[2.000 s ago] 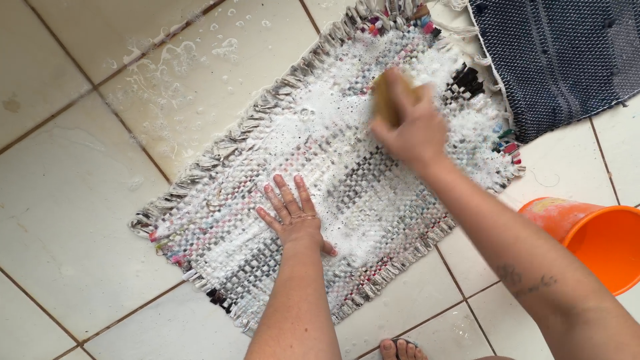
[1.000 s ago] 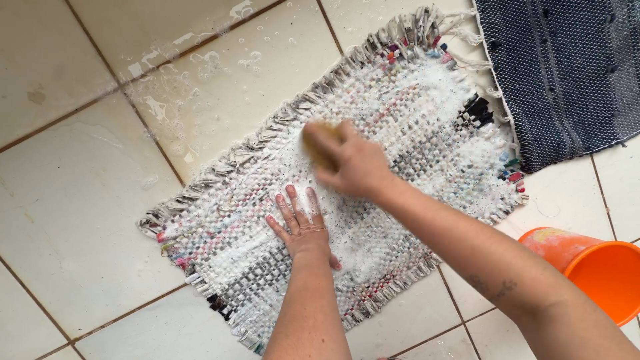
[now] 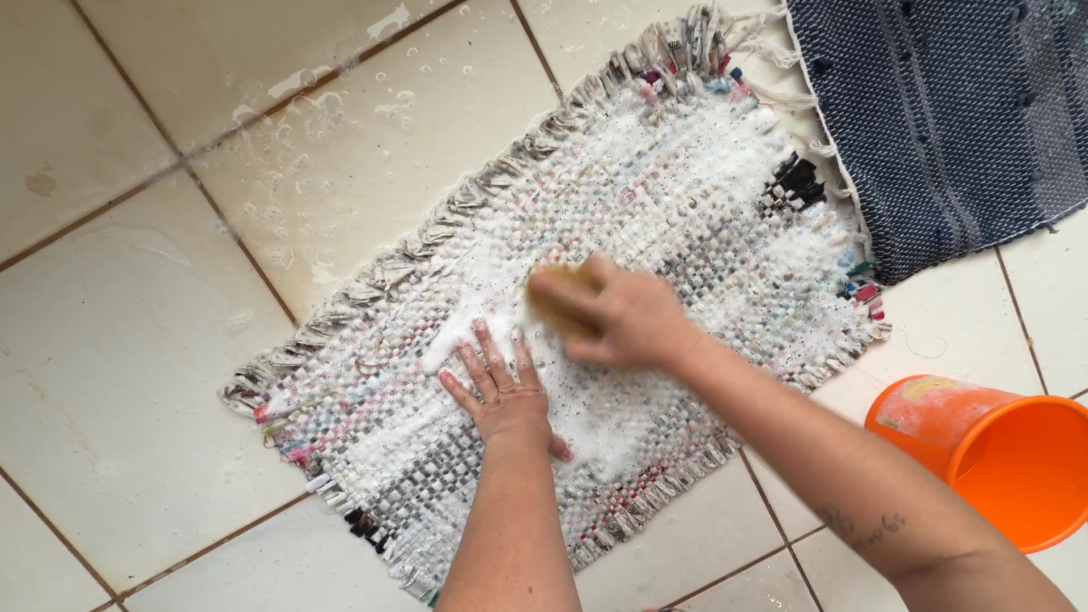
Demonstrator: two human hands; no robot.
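A woven rag rug (image 3: 680, 229) with frayed edges lies at a slant on the tiled floor, covered in white suds. My left hand (image 3: 510, 399) rests flat on the rug with its fingers spread, left of centre. Just to its upper right, my right hand (image 3: 625, 314) grips a brown scrubbing brush (image 3: 561, 299), which is blurred by motion over the middle of the rug. The bristles are hidden under the brush body.
A dark blue woven rug (image 3: 943, 127) with white fringe lies at the upper right, against the rag rug's corner. An orange plastic bucket (image 3: 922, 425) sits on its side or tilted at the right. Soapy water and bubbles wet the floor tiles (image 3: 382, 144) at the upper left.
My right hand with the brush has moved from the rug's upper right part to its upper middle, then slightly down and right. My left hand stays pressed on the rug.
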